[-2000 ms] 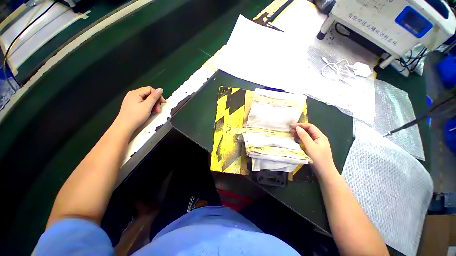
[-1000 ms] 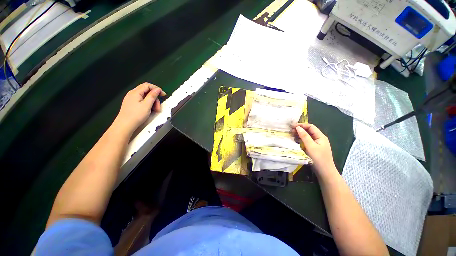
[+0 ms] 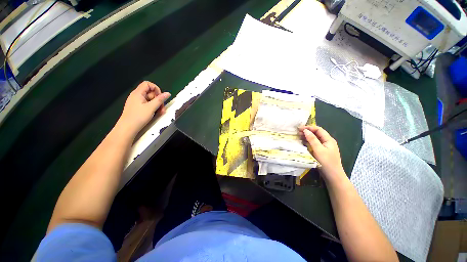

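Observation:
The padded work rest (image 3: 281,125), a stack of whitish wrapped pads bound with yellowed tape, sits on a base with yellow-black hazard tape (image 3: 234,140). A dark block (image 3: 277,182) shows at its near edge. My right hand (image 3: 321,147) rests at the right side of the pads, fingertips touching them, thumb and fingers close together; whether it grips the pads cannot be told. My left hand (image 3: 145,105) lies loosely curled on the conveyor's chipped cream edge rail, holding nothing visible.
The dark green conveyor belt (image 3: 77,102) runs along the left. A white paper sheet (image 3: 266,51) lies behind the pads. The white screw feeder (image 3: 389,23) stands at back right, white cord (image 3: 351,69) before it. Bubble wrap (image 3: 397,189) lies at right, under a thin dark rod (image 3: 430,133).
The fingers of my left hand have shifted slightly in their curl. My right hand and the pads have not moved. The thin dark rod at the right has swung left and then back right.

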